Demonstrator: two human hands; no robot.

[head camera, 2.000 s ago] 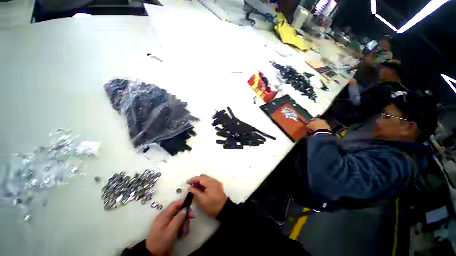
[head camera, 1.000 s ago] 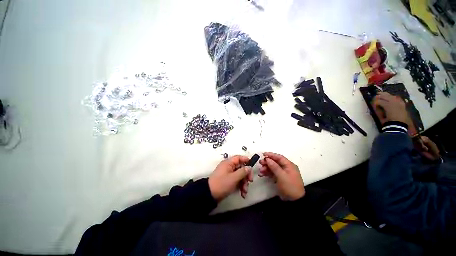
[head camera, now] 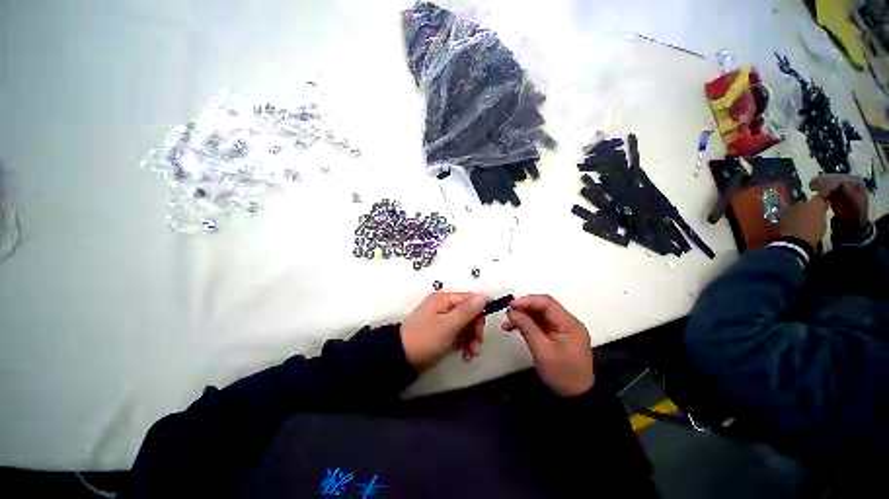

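My left hand (head camera: pixel 441 329) holds a short black fabric tab (head camera: pixel 498 304) between thumb and fingers, near the table's front edge. My right hand (head camera: pixel 556 341) is at the tab's right end, its thumb and fingertips closed on or against it. Whether a small metal part is between the right fingertips is too small to tell. Dark shiny metal rings (head camera: pixel 398 234) lie heaped just ahead of my left hand, with two loose ones nearer the hands. Paler silvery-clear parts (head camera: pixel 229 161) are scattered wider at the left.
A crumpled clear bag of black tabs (head camera: pixel 478 93) lies ahead, strips at its mouth. A loose black tab pile (head camera: pixel 634 200) lies right of it. At far right are a red and yellow packet (head camera: pixel 739 112), an orange work board (head camera: pixel 755 210) and a neighbour's hands and sleeves (head camera: pixel 780 312).
The view has swung down and right since the oldest frame. The tab in my hands now lies flatter than one second ago. The neighbour's hands have moved right, uncovering the orange board.
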